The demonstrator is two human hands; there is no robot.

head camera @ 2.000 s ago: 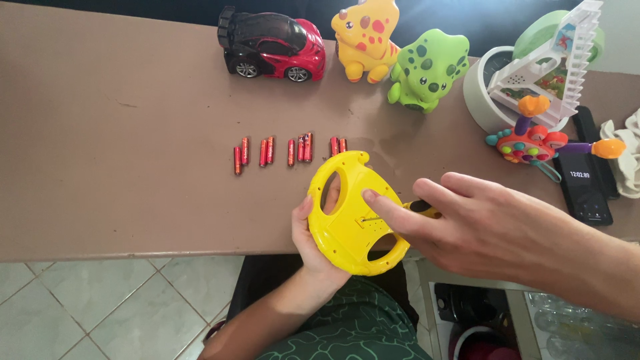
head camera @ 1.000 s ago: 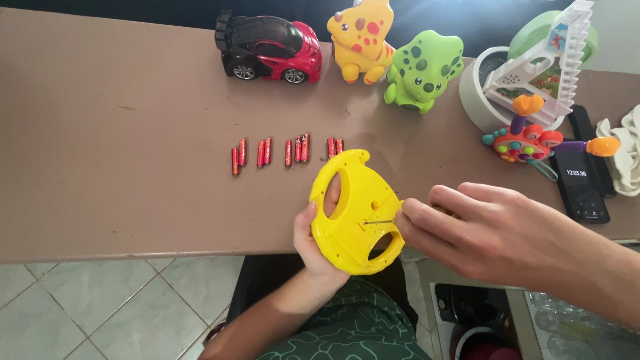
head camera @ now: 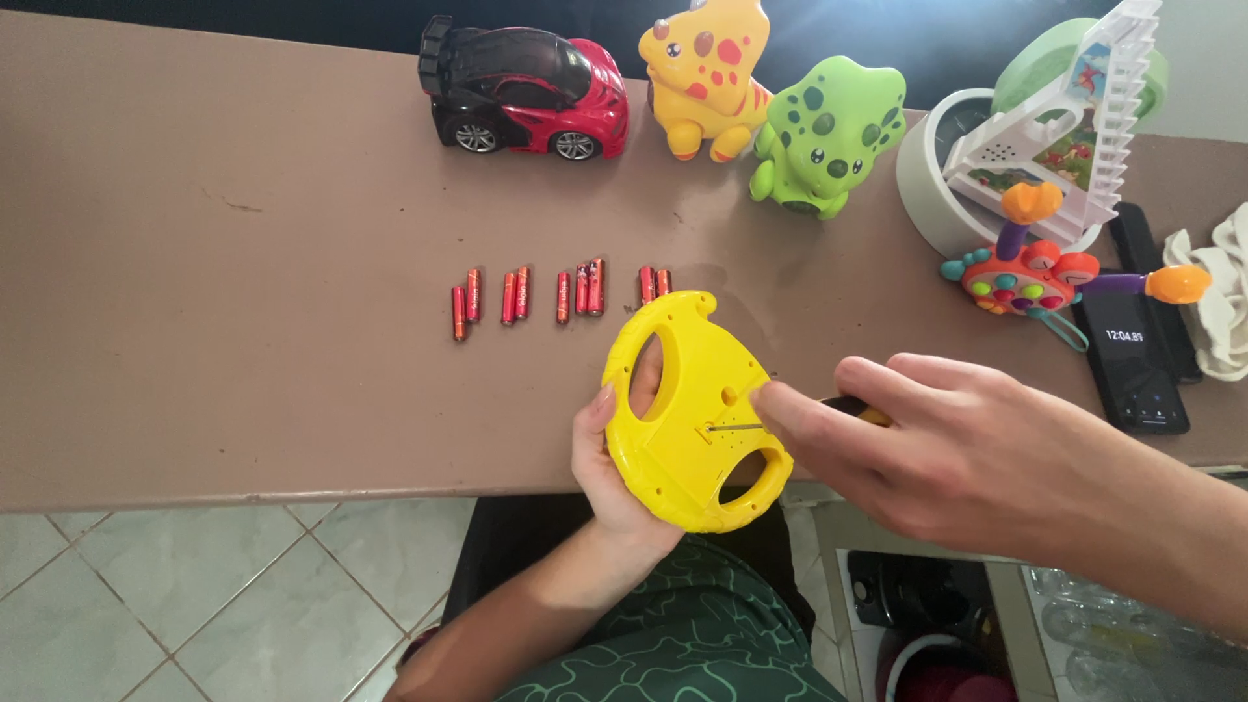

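My left hand [head camera: 619,468] holds a yellow plastic toy steering wheel [head camera: 682,390], its back with screw holes facing up, over the table's front edge. My right hand [head camera: 897,448] grips a screwdriver [head camera: 738,427] with a dark and yellow handle, mostly hidden by the fingers. The screwdriver's thin metal shaft reaches left, and its tip is at a small recess near the middle of the wheel's back. Beyond the wheel, several red AAA-size batteries [head camera: 524,292] lie in small groups on the brown table [head camera: 292,341].
Along the back stand a red and black toy car [head camera: 531,93], a yellow dinosaur toy [head camera: 712,78] and a green dinosaur toy [head camera: 829,136]. Right of them are a white round container [head camera: 921,185] holding plastic parts, a red crab-like toy [head camera: 1024,278], a phone [head camera: 1131,361] and white cloth [head camera: 1224,292].
My right forefinger pointed over the wheel's back two seconds ago; since then that hand has drawn back to the right, and the screwdriver's shaft shows against the wheel. My left hand keeps its hold.
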